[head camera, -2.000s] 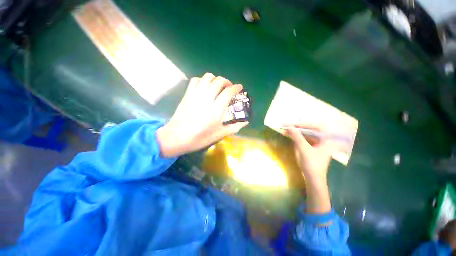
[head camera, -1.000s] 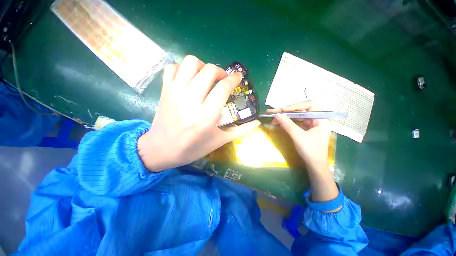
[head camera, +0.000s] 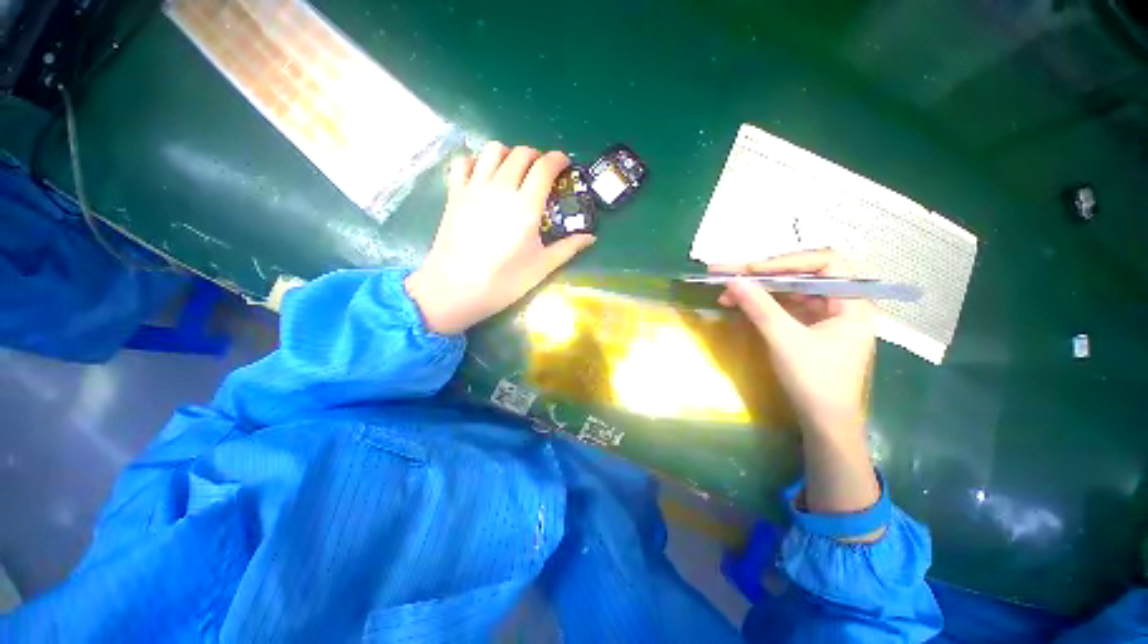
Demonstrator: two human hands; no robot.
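Note:
My left hand (head camera: pixel 497 233) holds an open black device housing (head camera: pixel 570 216) with gold and silver details. A second black part with a white square (head camera: pixel 616 179) lies at its upper right, touching or joined to it; I cannot tell which. My right hand (head camera: pixel 806 321) holds silver-grey tweezers (head camera: pixel 818 287) pen-like, tips pointing left. The tips are a little right of the housing and apart from it. No part can be made out at the tips. A white adhesive sheet (head camera: pixel 869 233) with fine rows and a dark wavy line lies under and beyond my right hand.
A shiny amber film (head camera: pixel 642 359) lies before me on the green bench (head camera: pixel 504 76). A bagged orange-and-white striped sheet (head camera: pixel 315 101) is at upper left. A small black unit (head camera: pixel 1080 201) and a small white part (head camera: pixel 1080 346) are at right. A cable (head camera: pixel 78 189) runs at far left.
The housing has moved away from the tweezer tips, and a black part with a white square now shows at its upper right. The tweezers were at the housing's edge one second ago.

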